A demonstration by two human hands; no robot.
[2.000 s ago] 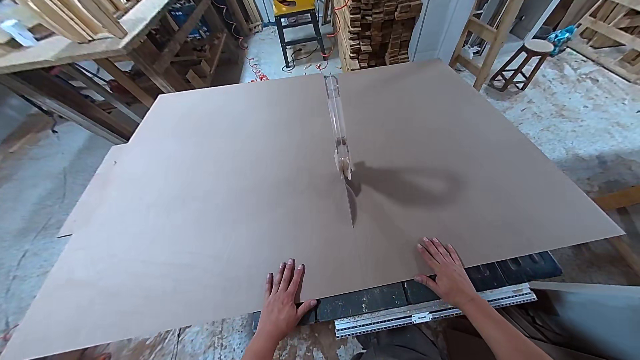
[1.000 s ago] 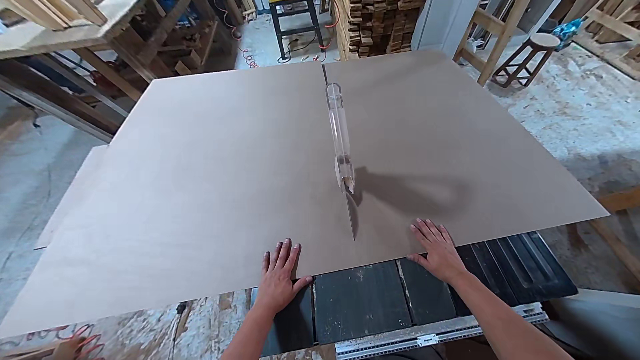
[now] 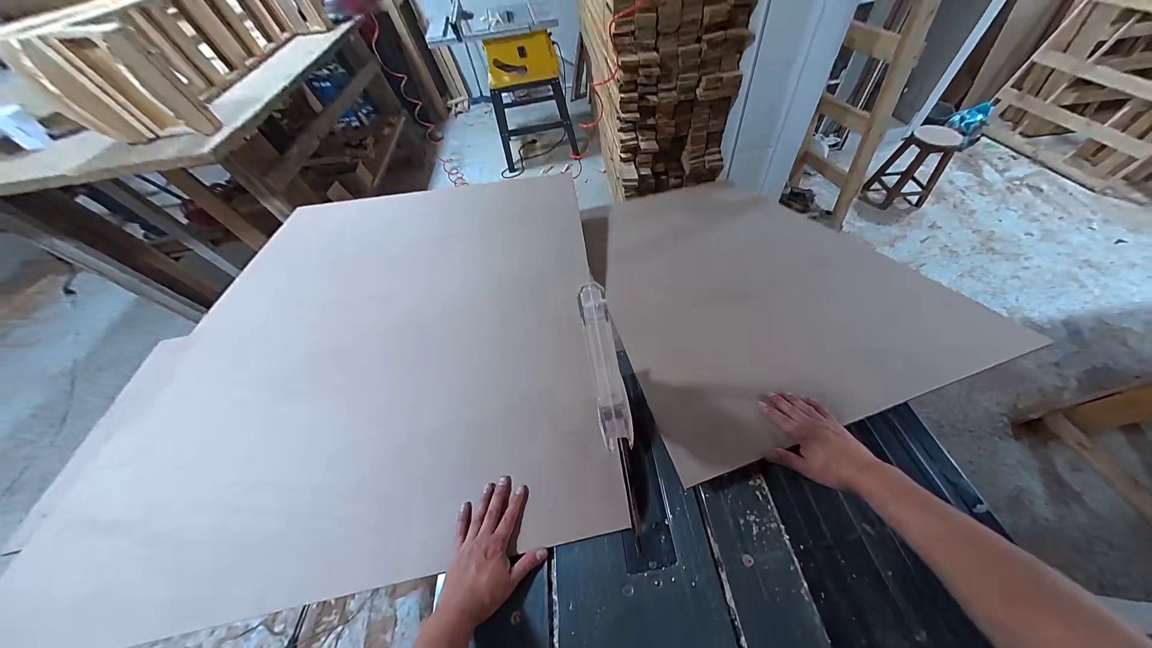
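Two separate pieces of thin brown sheet board lie on a dark table saw top (image 3: 765, 576). My left hand (image 3: 486, 562) rests flat, fingers spread, on the near edge of the larger left piece (image 3: 378, 360). My right hand (image 3: 814, 441) lies on the near edge of the smaller right piece (image 3: 774, 297), which sits angled away from the other. Between the pieces stands a clear plastic blade guard (image 3: 605, 369), and a gap there shows the dark saw top. The riving knife or blade under the guard is only partly seen.
A wooden workbench (image 3: 180, 148) with slatted wood frames stands at the upper left. Ahead are a yellow machine (image 3: 522, 61) on a black stand and a stack of wood strips (image 3: 679, 90). A wooden stool (image 3: 918, 162) and a ladder-like wood frame (image 3: 855, 108) are at the right.
The board, one sheet around the guard in the earlier frames, is now in two parts with a gap between. Its near edge has moved forward with my hands, and more of the saw top shows.
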